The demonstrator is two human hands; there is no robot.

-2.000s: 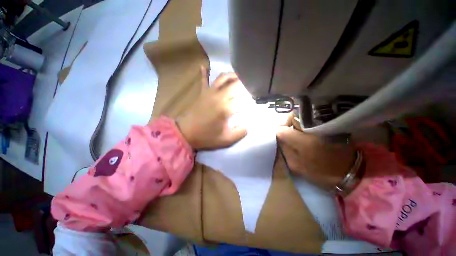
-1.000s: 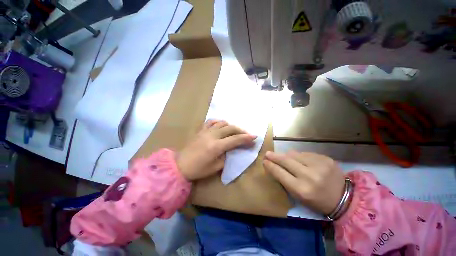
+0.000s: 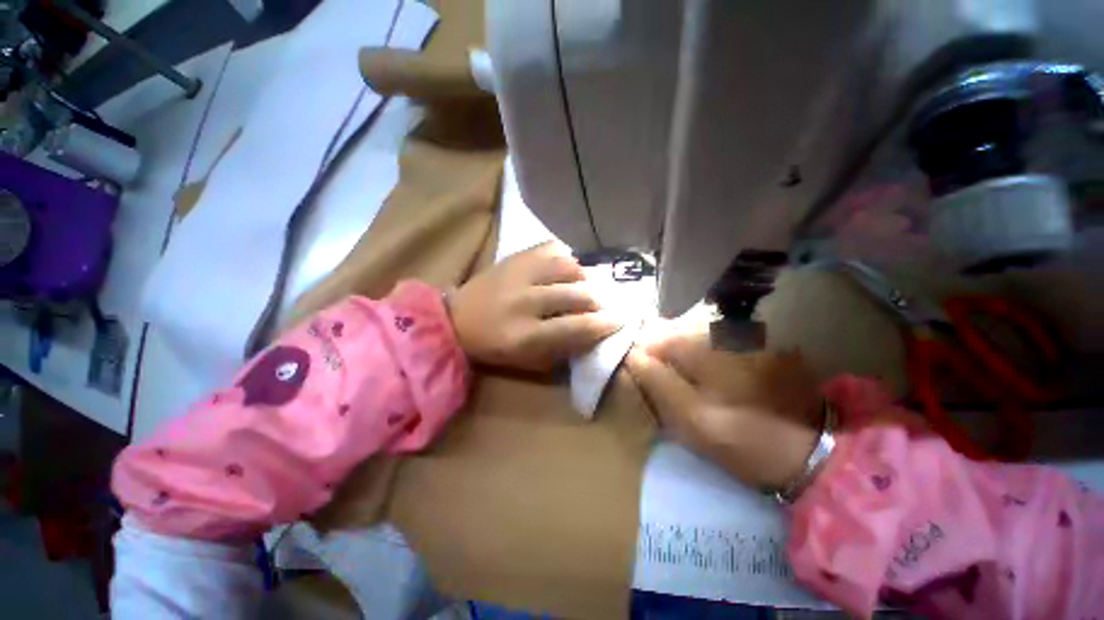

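A large tan garment panel [image 3: 521, 484] lies over the front of the table and hangs at its edge. A white-backed piece [image 3: 593, 378] lies on it, its pointed end showing below my fingers. My left hand [image 3: 533, 309] lies flat on the white piece, fingers towards the needle area, pressing rather than gripping. My right hand [image 3: 714, 388] is at the piece's right edge by the needle area, with thumb and fingertips close together on the edge. The sewing machine head [image 3: 605, 133] stands above, and the presser foot [image 3: 630, 269] shows under its glare. The needle tip cannot be made out.
Orange-handled scissors [image 3: 981, 369] lie right of the machine head. White narrow panels [image 3: 242, 218] are stacked at left, with a small tan offcut [image 3: 206, 176] on them. A purple machine [image 3: 67, 230] stands far left. A printed ruler [image 3: 714, 551] runs along the front edge.
Since one second ago, both hands have moved up with the panel to the needle area. The white point shows less. The tan panel has bunched at upper left. The view has come closer to the machine head.
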